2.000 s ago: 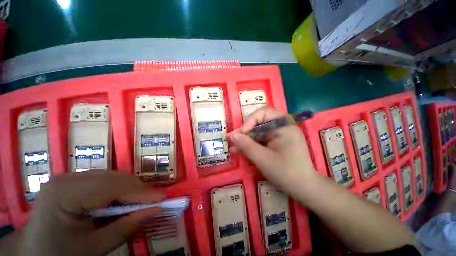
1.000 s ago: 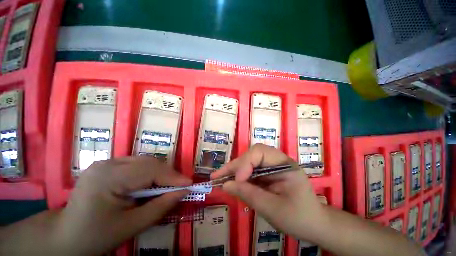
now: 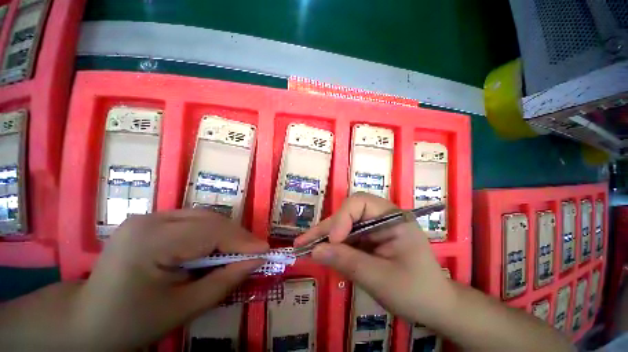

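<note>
My left hand [image 3: 175, 275] pinches a bent white sticker sheet [image 3: 279, 258] with rows of small dots, over the middle of the pink-red foam tray [image 3: 268, 100]. My right hand [image 3: 379, 258] holds silvery tweezers [image 3: 375, 225] like a pen, their tips at the sheet's right end. Whether a sticker is on the tips is too small to tell. Opened beige phones lie in the tray's pockets, such as one above the sheet [image 3: 301, 168]. My hands partly cover the lower row and some upper phones.
A red-and-white dotted strip [image 3: 351, 91] lies behind the tray by a pale line [image 3: 241, 53] on the green bench [image 3: 385, 27]. More phone trays stand left [image 3: 48, 148] and right [image 3: 527, 199]. A grey machine [image 3: 578, 41] with a yellow foot [image 3: 506, 100] is at upper right.
My right hand has moved from the upper-row phones to the sheet in my left hand, bringing the tweezer tips to its end. The view has shifted left. Over the last second the hands barely moved.
</note>
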